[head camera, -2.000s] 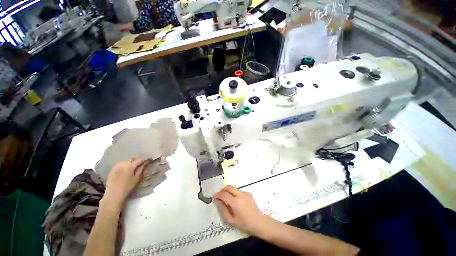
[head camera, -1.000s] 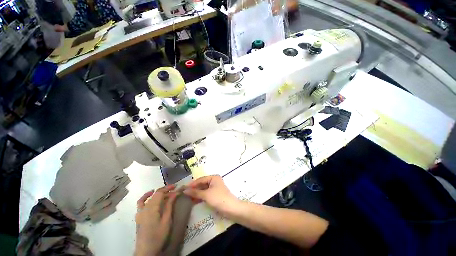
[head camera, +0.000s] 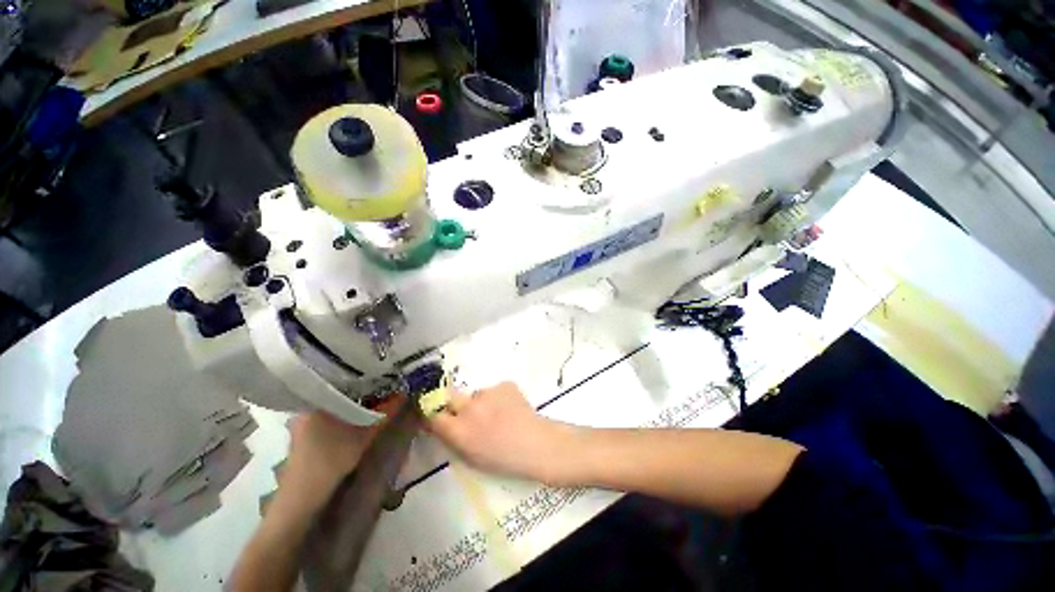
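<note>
A grey-brown cut piece point(head camera: 356, 497) runs as a narrow strip from under the machine head toward me. My left hand point(head camera: 327, 445) is on its left side, its fingers partly hidden under the machine head and holding the piece. My right hand point(head camera: 492, 426) is at the right of the needle area, fingertips at the piece's far end beside the yellow guide. The presser foot and needle are mostly hidden by the white sewing machine point(head camera: 509, 249).
A fanned stack of grey panels point(head camera: 145, 416) lies left of the machine head. A crumpled darker pile point(head camera: 58, 538) is at the left edge. Black cord point(head camera: 706, 318) and dark scraps point(head camera: 801, 286) lie at the right. A yellow-white thread spool point(head camera: 361, 162) stands on the machine.
Both hands have come together on a grey-brown piece and moved it forward under the machine head. My left hand has left the panel stack. The view has moved closer to the machine.
</note>
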